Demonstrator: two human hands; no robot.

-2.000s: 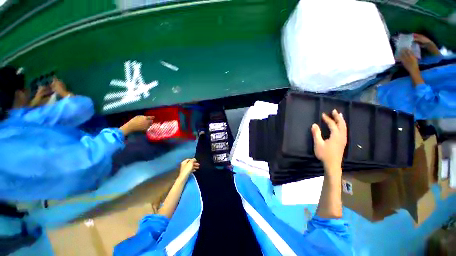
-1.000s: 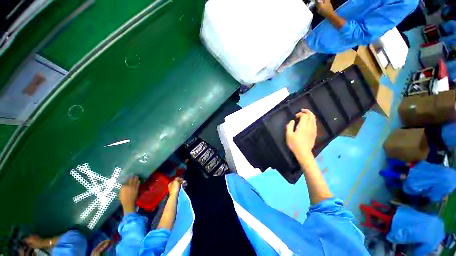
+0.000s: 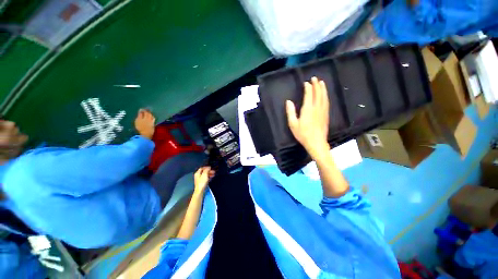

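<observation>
A stack of black compartment trays (image 3: 377,82) lies slanted at centre right, with empty pockets in the top tray. My right hand (image 3: 312,117) rests flat on the top tray near its left end, fingers extended and slightly spread. White sheets (image 3: 247,131) show beneath and left of the stack. A narrow filled black tray (image 3: 224,143) with a row of silver-and-black labelled units lies left of the sheets. My left hand (image 3: 203,177) is beside its lower left side, fingers curled; whether it grips anything is unclear.
A green bench (image 3: 180,49) spans the upper left, bearing white perforated strips (image 3: 102,125). A wrapped white block (image 3: 306,22) is at the top. A worker in blue sits left beside a red bin (image 3: 168,143); another is top right. Open cartons (image 3: 418,139) stand right on the blue floor.
The view has turned, so the tray stack lies flatter across the picture. My right hand stays on the top tray. The left worker's arm now reaches farther into view, over the bench edge.
</observation>
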